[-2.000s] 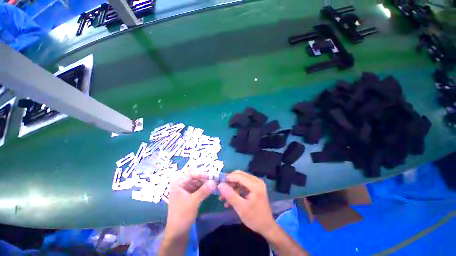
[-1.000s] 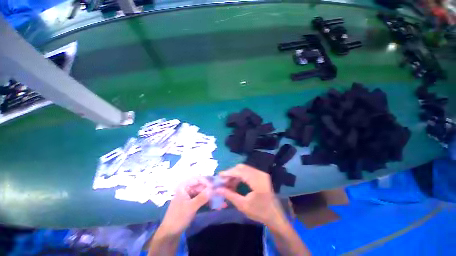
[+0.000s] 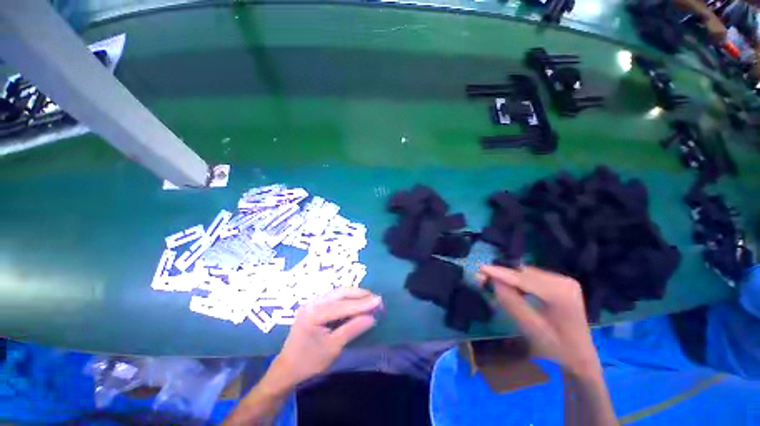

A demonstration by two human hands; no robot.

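White slotted pieces (image 3: 279, 258) lie in a loose pile left of centre. Matte black pads (image 3: 425, 220) lie in a small group near the centre, and a large heap of black pads (image 3: 600, 237) lies to the right. My left hand (image 3: 329, 333) is at the pile's lower right edge, thumb and finger close together; a small bluish spot shows at the fingertips, too small to name. My right hand (image 3: 546, 312) is slightly blurred between the small group and the heap, its fingers bent and fingertips by the pads. Whether it holds a pad is unclear.
A grey slanted post (image 3: 125, 108) stands on the green table (image 3: 333, 125) at left. Black bracket assemblies (image 3: 517, 112) lie at far right-centre, with glossy black parts (image 3: 717, 237) at far right. An open cardboard box (image 3: 508, 370) and plastic bags (image 3: 158, 387) are below the edge.
My hands were together on a small pale piece and are now apart. My right hand has moved right to the black pads. My left hand stays near the white pile. The view has shifted slightly.
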